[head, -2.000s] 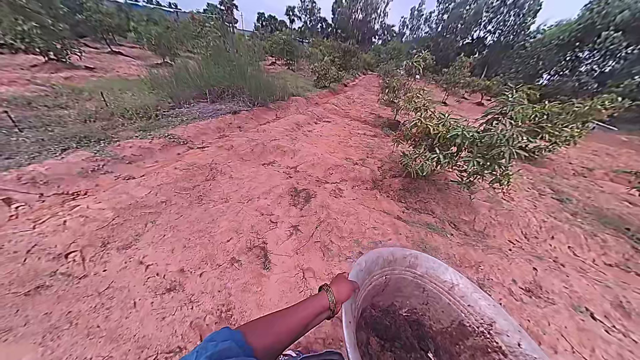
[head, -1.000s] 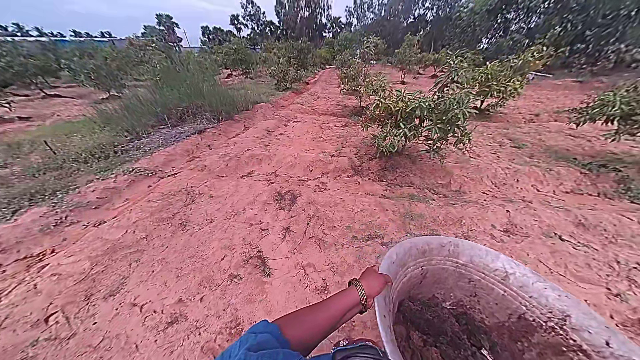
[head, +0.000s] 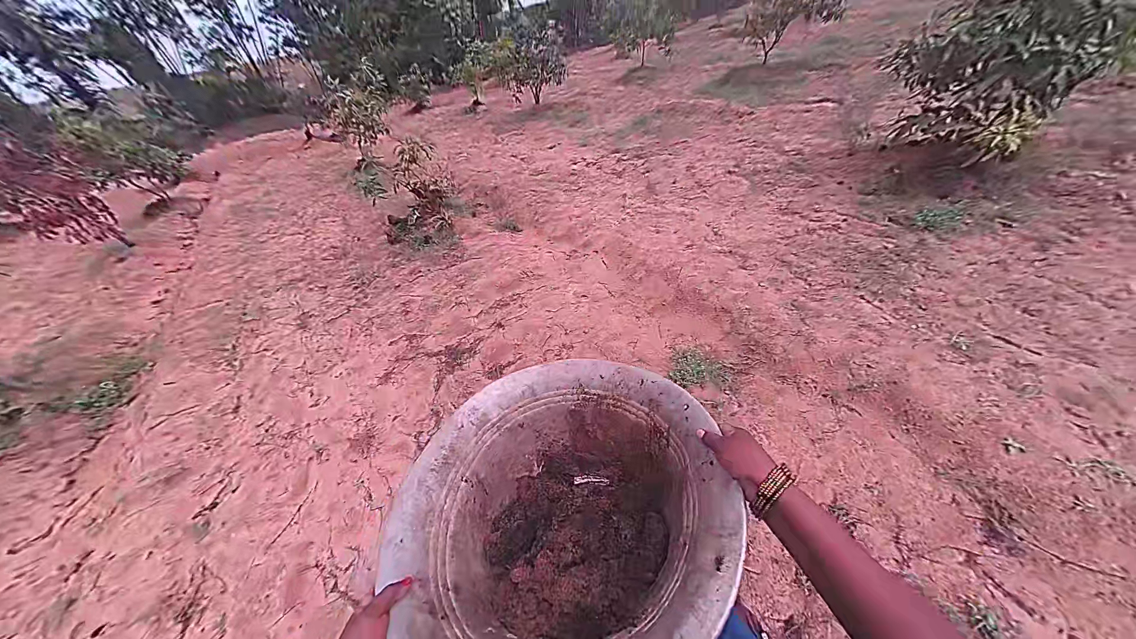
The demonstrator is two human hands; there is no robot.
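Note:
A wide, round, pale basin (head: 417,506) with a stained rim is held low in front of me. Dark, crumbly soil or manure (head: 577,541) lies in its bottom, with a small whitish piece on top. My right hand (head: 741,457), with beaded bangles at the wrist, grips the rim on the right side, thumb on top. At the lower left, my left hand (head: 377,612) holds the opposite side of the rim; only its thumb and part of the hand show, the rest being cut off by the frame edge.
Uneven reddish earth (head: 568,293) with cracks and dry twigs spreads around. A small leafy sapling (head: 422,191) stands ahead to the left, and a large bush (head: 994,80) at upper right. A low weed tuft (head: 697,366) grows just beyond the basin. Trees line the back.
The view has swung strongly to the right. The basin now sits at the lower middle with both hands on its rim; earlier it was at lower right with one hand seen.

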